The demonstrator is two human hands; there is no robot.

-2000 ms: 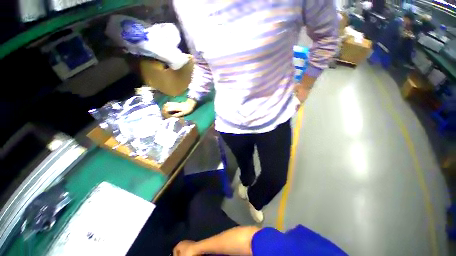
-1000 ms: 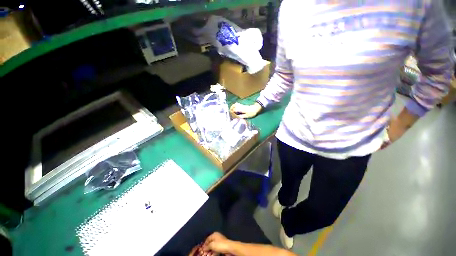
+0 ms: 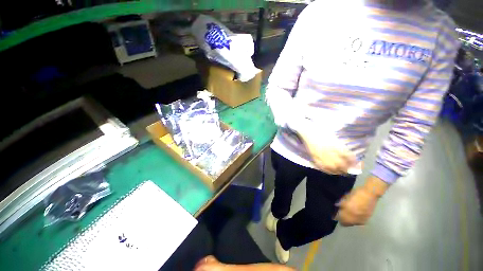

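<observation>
A white spiral-bound notebook (image 3: pixel 153 222) lies at the near edge of the green bench, its toothed wire edge on the far left side. A little cluster of tiny dark parts (image 3: pixel 123 239) lies on its page. A clear poly bag with dark contents (image 3: pixel 77 198) lies beyond the wire edge. My right hand (image 3: pixel 211 264) is at the bottom edge, right of the notebook and off the page. It is mostly cut off, so its fingers and anything in them are hidden. My left hand is out of the picture.
An open cardboard carton (image 3: pixel 214 181) holds shiny bags (image 3: pixel 198 132). Behind it stand a cardboard box (image 3: pixel 233 87) and a white plastic bag with blue print (image 3: pixel 225 45). White frames (image 3: pixel 114 140) lie at left. A person (image 3: pixel 365 90) in a striped top stands beside the bench.
The view has swung left from the aisle toward the bench, then slightly back. The other person's hand has left the bench by the carton and is in front of their body. My right hand shows less.
</observation>
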